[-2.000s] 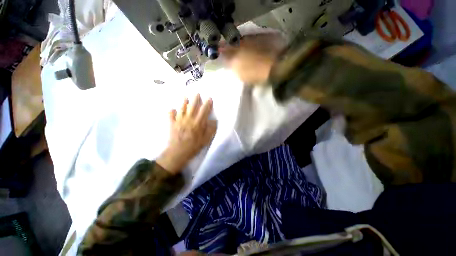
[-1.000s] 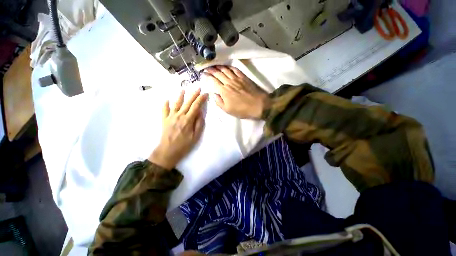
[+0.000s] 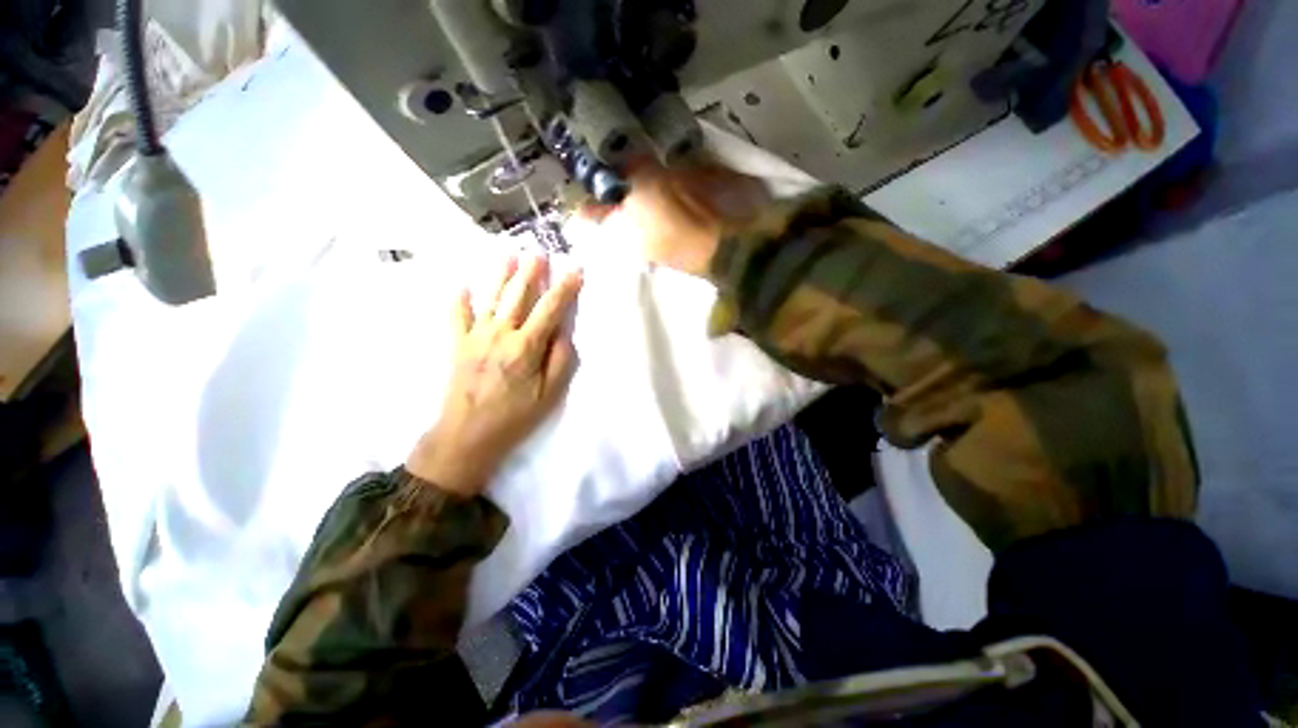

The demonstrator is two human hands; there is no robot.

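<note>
A large white fabric panel (image 3: 285, 413) covers the table and hangs over its front edge towards my lap. The presser foot and needle (image 3: 541, 231) of the grey-beige sewing machine (image 3: 769, 71) stand over the cloth. My left hand (image 3: 501, 356) lies flat on the cloth just in front of the presser foot, fingers spread. My right hand (image 3: 681, 213) is blurred, at the cloth right of the presser foot, beside the dark ribbed knobs (image 3: 605, 121). Its fingertips are partly hidden by the machine parts, so its grip is unclear.
The grey machine lamp (image 3: 167, 235) stands left of the needle on its gooseneck. Orange-red scissors (image 3: 1117, 107) lie at the table's right end, by a pink cloth (image 3: 1182, 31). The striped apron (image 3: 712, 569) is below the table edge. White cloth (image 3: 932, 533) lies at lower right.
My right hand swung from above the cloth down flat beside the presser foot, then up and back by the knobs. My left hand stays flat near the needle. The view has shifted a little.
</note>
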